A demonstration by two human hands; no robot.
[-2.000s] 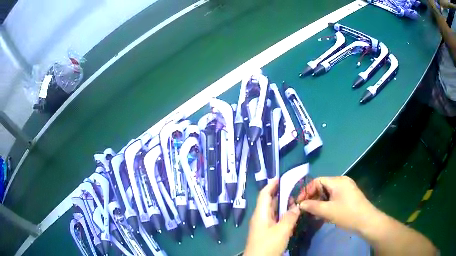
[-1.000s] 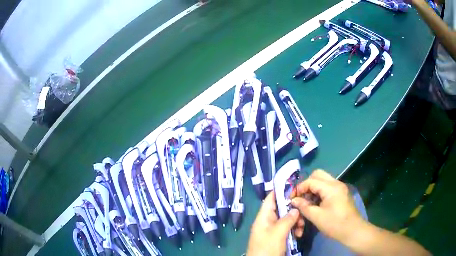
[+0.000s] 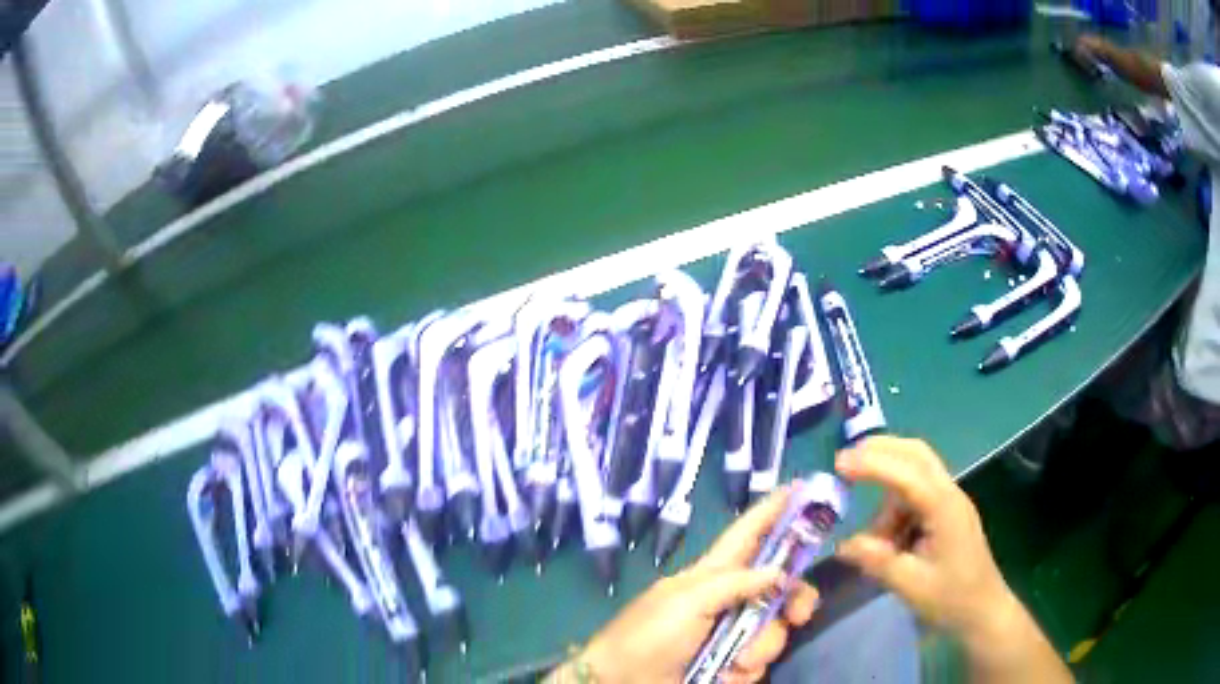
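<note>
My left hand (image 3: 709, 601) holds a white pen unit (image 3: 789, 548) at the lower edge of the view, its open side up with thin wires and inner parts showing at the bent end. My right hand (image 3: 923, 535) is just right of the unit's bent end, thumb and fingers apart and curled; no object shows between them. Both hands are slightly blurred. A dense row of white pen units with black tips (image 3: 595, 441) lies on the bench, left of and beyond my hands. One open unit (image 3: 852, 364) lies just beyond my right hand.
A looser group of units (image 3: 1057, 287) lies farther right, and another pile (image 3: 1104, 158) beyond it beside a person's arm (image 3: 1131, 64). A white strip (image 3: 856, 194) runs behind the units. A clear plastic bag (image 3: 274, 120) is upper left; a yellow-and-black tool (image 3: 30, 628) is far left.
The held unit has turned so its open side faces up. My right hand has moved off its wires and opened. The view has shifted, showing more of the far bench.
</note>
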